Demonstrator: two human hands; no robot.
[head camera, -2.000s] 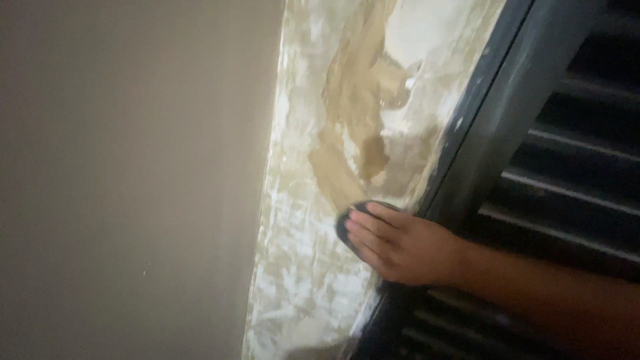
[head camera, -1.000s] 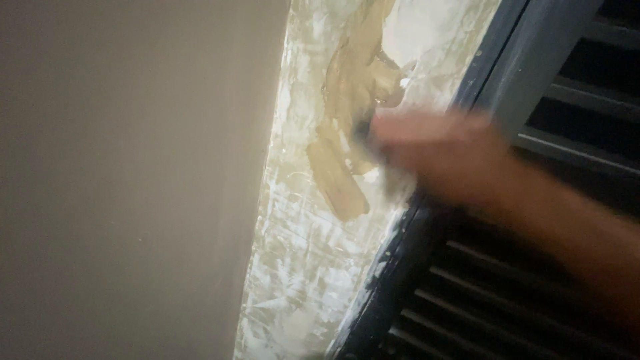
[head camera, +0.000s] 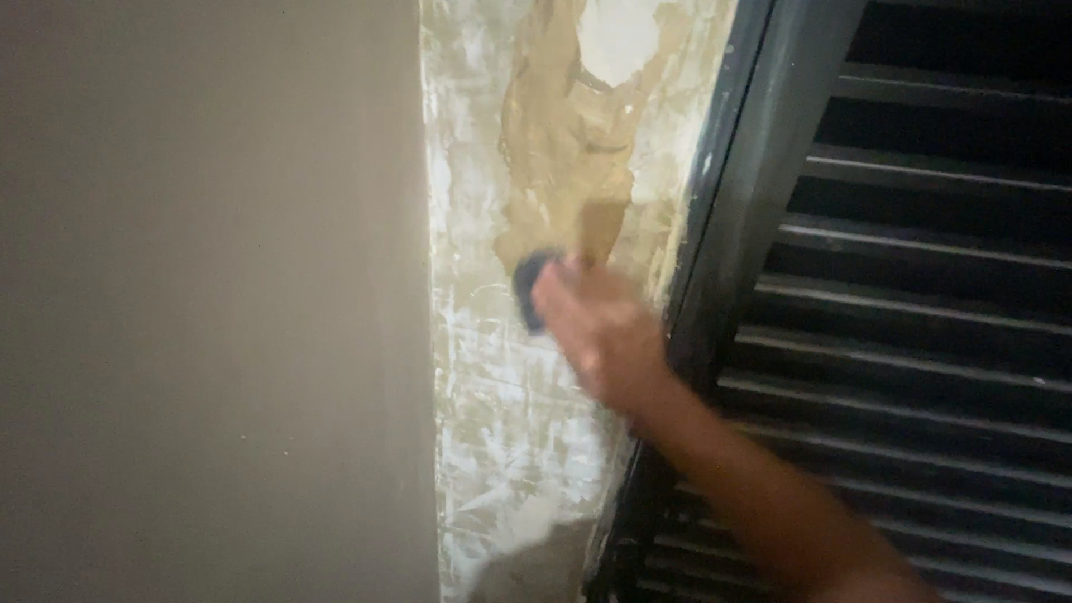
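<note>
My right hand (head camera: 599, 327) reaches in from the lower right and grips a dark, rounded pad (head camera: 533, 289), perhaps a sanding pad; motion blurs both. The pad lies against or close to the narrow wall strip (head camera: 519, 394), at the lower end of a tan, patchy area (head camera: 569, 159). Whitish smears of filler or paint cover the strip around it. Near the top, a bare-looking white patch (head camera: 620, 38) sits within the tan. My left hand is out of view.
A smooth grey-brown wall face (head camera: 209, 293) fills the left side and meets the strip at a straight edge. On the right stands a dark louvered shutter (head camera: 904, 335), its frame (head camera: 745, 184) running alongside the strip. My forearm crosses the shutter, and a shadow falls low on the strip.
My right hand has moved over the strip with the dark pad, up along the tan area a second ago and now at that area's lower end. The view has shifted.
</note>
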